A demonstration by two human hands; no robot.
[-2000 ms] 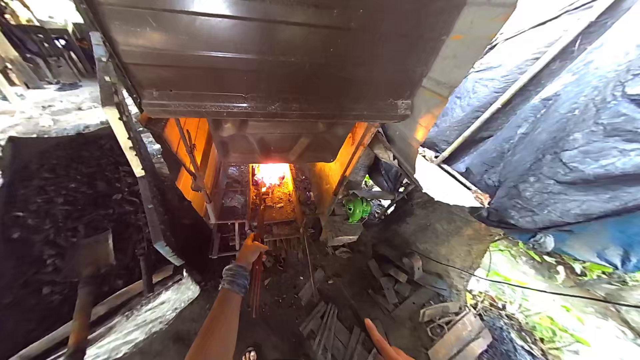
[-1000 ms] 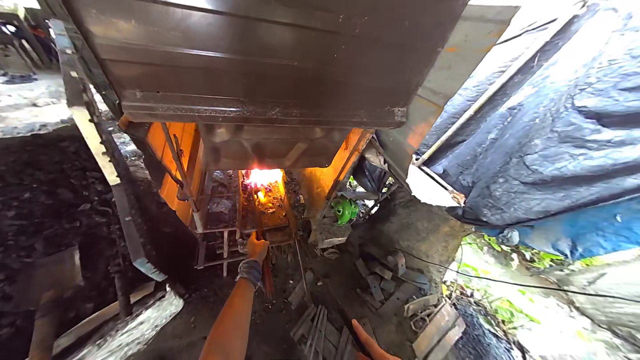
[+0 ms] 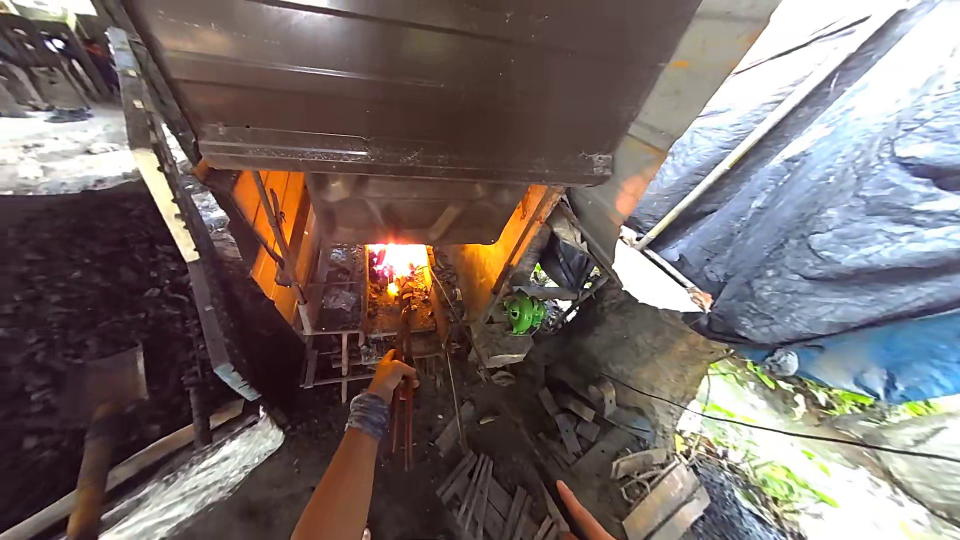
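Note:
Long reddish metal tongs lie in the grip of my left hand, which wears a grey cloth band at the wrist. Their far end reaches into the forge bed, where a bright coal fire burns under a dark sheet-metal hood. At the bottom edge, only part of my right hand shows, one finger extended; a dark thin thing seems to run beside it, and whether the hand holds it cannot be told.
A green blower stands right of the forge. Metal bars and flat pieces cover the ground. At left are a coal heap and a shovel. A black cable crosses at right, below a tarp.
My left hand stays on the tongs before the fire. My right hand remains low at the bottom edge. The view has shifted slightly.

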